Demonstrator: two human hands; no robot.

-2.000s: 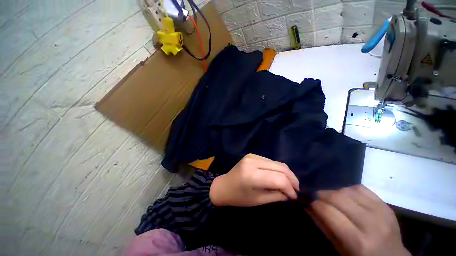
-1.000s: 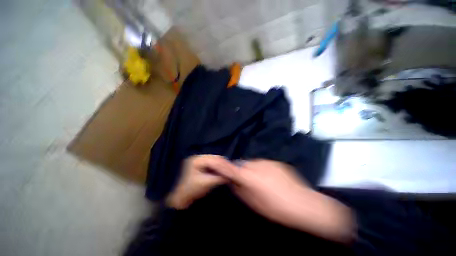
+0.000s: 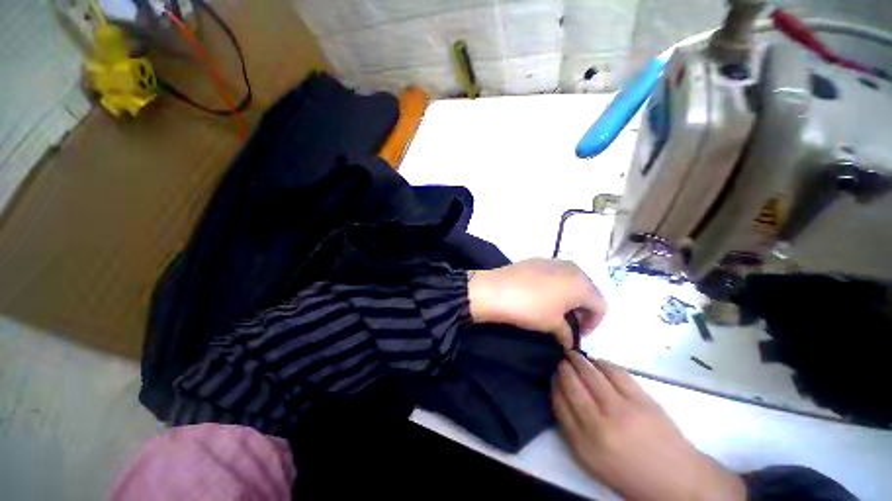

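Observation:
A dark navy garment piece (image 3: 489,384) lies on the white table's front edge, its right edge between my two hands. My left hand (image 3: 540,298) pinches that edge between thumb and fingers, just in front of the needle area. My right hand (image 3: 626,421) lies lower right, its fingertips on the same edge, close to my left fingertips. The sewing machine head (image 3: 699,147) stands just beyond, with its lamp lighting the needle area (image 3: 626,279). The cloth edge is beside the needle area, not seen under it. The needle itself is unclear.
A heap of dark cloth (image 3: 264,225) lies at left against cardboard (image 3: 88,215), with orange material (image 3: 405,125) beneath. A blue handle-like object (image 3: 620,110) is left of the machine head. Black ragged cloth (image 3: 822,342) lies under the machine arm. Small scraps (image 3: 701,327) lie on the bed.
Both hands have moved from near my body to the right and forward, bringing the cloth edge to the machine bed. The view has moved closer to the machine.

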